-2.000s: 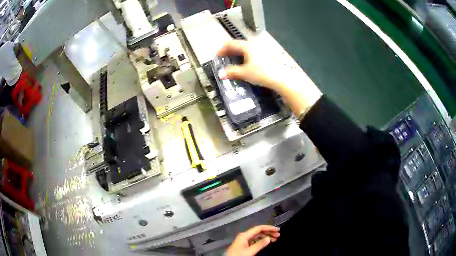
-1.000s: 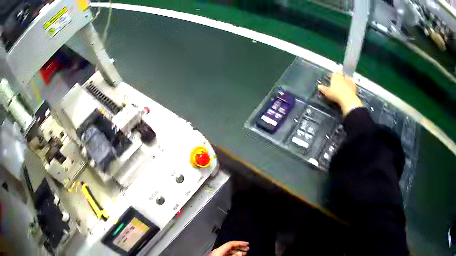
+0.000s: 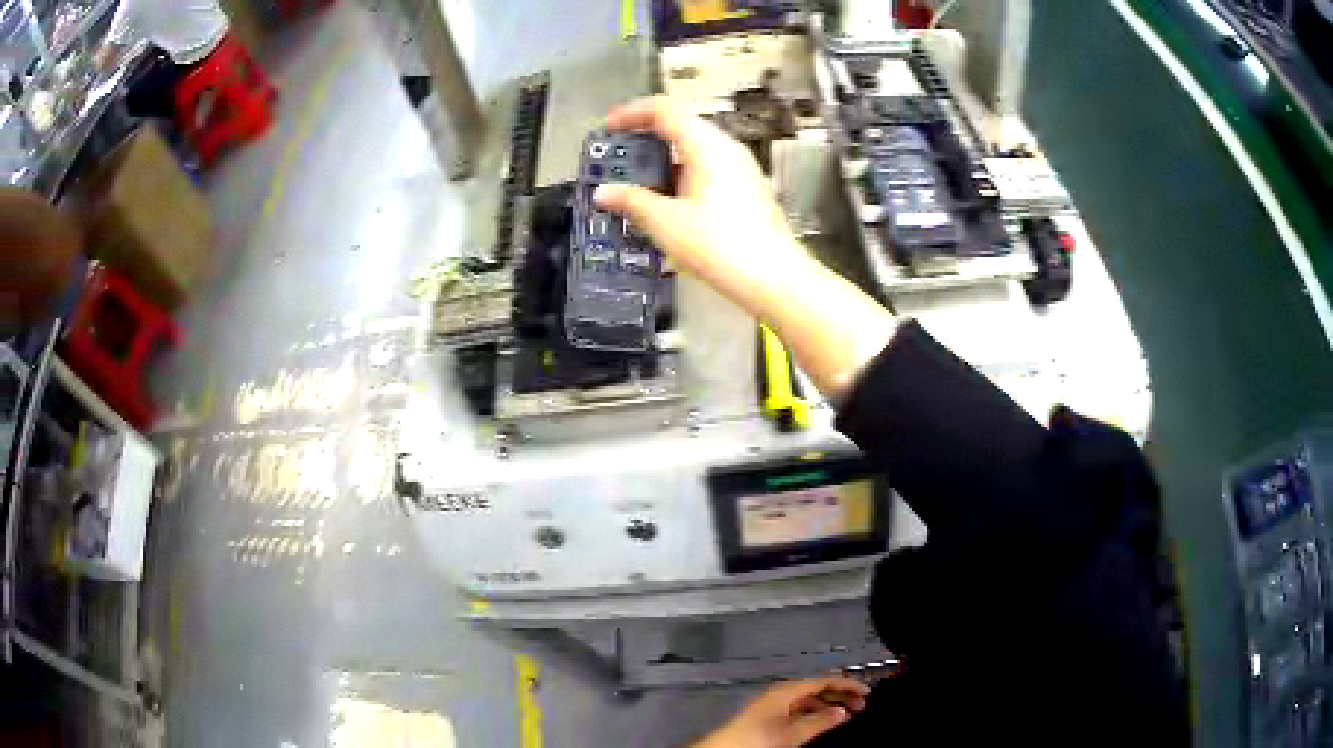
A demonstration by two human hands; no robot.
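Observation:
My right hand [image 3: 712, 205] holds a dark phone housing [image 3: 616, 249] by its upper part, over the left fixture [image 3: 548, 285]. Whether the housing touches the fixture cannot be told. Another dark phone housing [image 3: 909, 187] lies in the right fixture [image 3: 977, 183]. My left hand [image 3: 797, 713] is low at the bottom edge, fingers curled, partly cut off; whether it holds anything is unclear. The touch screen [image 3: 798, 512] is lit on the front of the white machine [image 3: 585, 497].
A yellow-handled tool [image 3: 779, 377] lies between the two stations, partly behind my right forearm. A blister tray [image 3: 1286, 599] with housings is at the right edge. Red stools [image 3: 222, 102] and a cardboard box [image 3: 151, 219] stand on the floor at left. Gantry posts rise behind the fixtures.
My right hand has moved from the blister tray at right to the left fixture and now holds a housing. The view has swung left. The left fixture showed no housing earlier.

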